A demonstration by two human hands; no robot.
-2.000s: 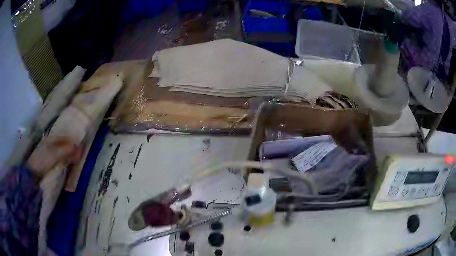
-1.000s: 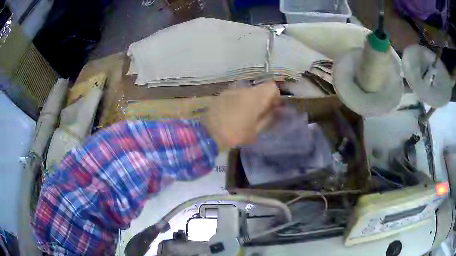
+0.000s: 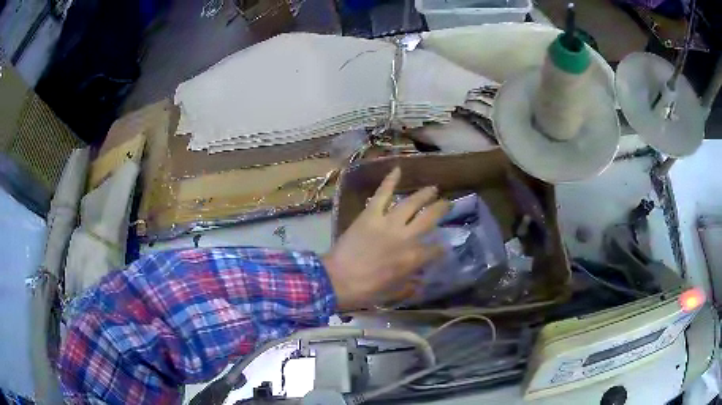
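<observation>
My left hand (image 3: 389, 249), in a plaid sleeve, reaches over the open brown cardboard box (image 3: 558, 261) behind the sewing machine. Its fingers are spread at the clear plastic bags (image 3: 479, 245) inside the box, and I see nothing gripped in it. The lower fingers are blurred against the bags, so contact is hard to tell. The bags have dark and pale contents. My right hand is not in view.
A tied stack of beige cut panels (image 3: 293, 87) lies behind on the brown board (image 3: 150, 186). A green-topped thread cone (image 3: 564, 99) stands right. The control panel (image 3: 617, 348) is front right. Rolled cloth pieces (image 3: 103, 229) are at the left.
My left hand has come from the left cloth pieces to the box, then moved from its back edge down over the bags, fingers now spread. The view has shifted.
</observation>
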